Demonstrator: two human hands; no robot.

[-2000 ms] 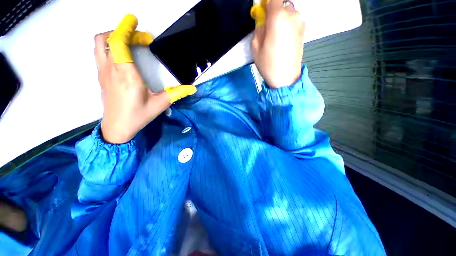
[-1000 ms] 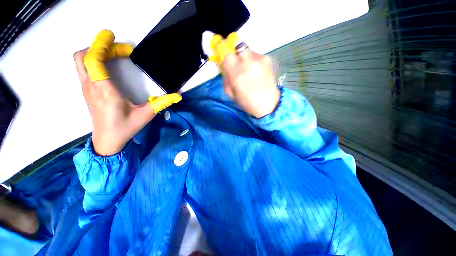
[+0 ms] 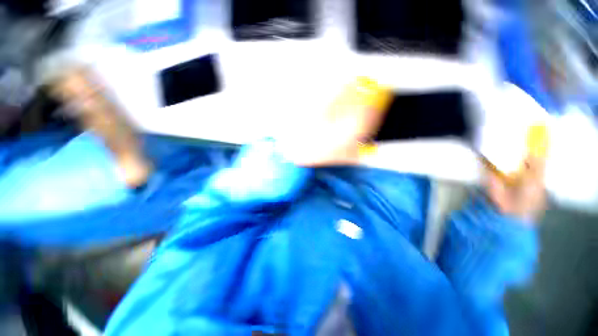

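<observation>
The view is strongly blurred. A black phone or screen assembly [image 3: 426,115] lies on or just above the white bench top. My left hand [image 3: 344,121], with yellow finger cots, is at its left edge and grips it, finger above and thumb below. My right hand [image 3: 521,177] is off to the right of the phone, yellow-cotted finger and thumb apart. No wipe can be made out in it.
Another black rectangle [image 3: 190,80] lies at the left. Larger black stacks or trays [image 3: 272,18] [image 3: 410,25] stand along the far side. A blue bin [image 3: 515,49] is at the far right. A coworker's arm [image 3: 98,118] reaches in at left.
The view has swung to show more of the bench. My right hand has moved off the phone glass to the right. My left hand remains at the phone's left edge.
</observation>
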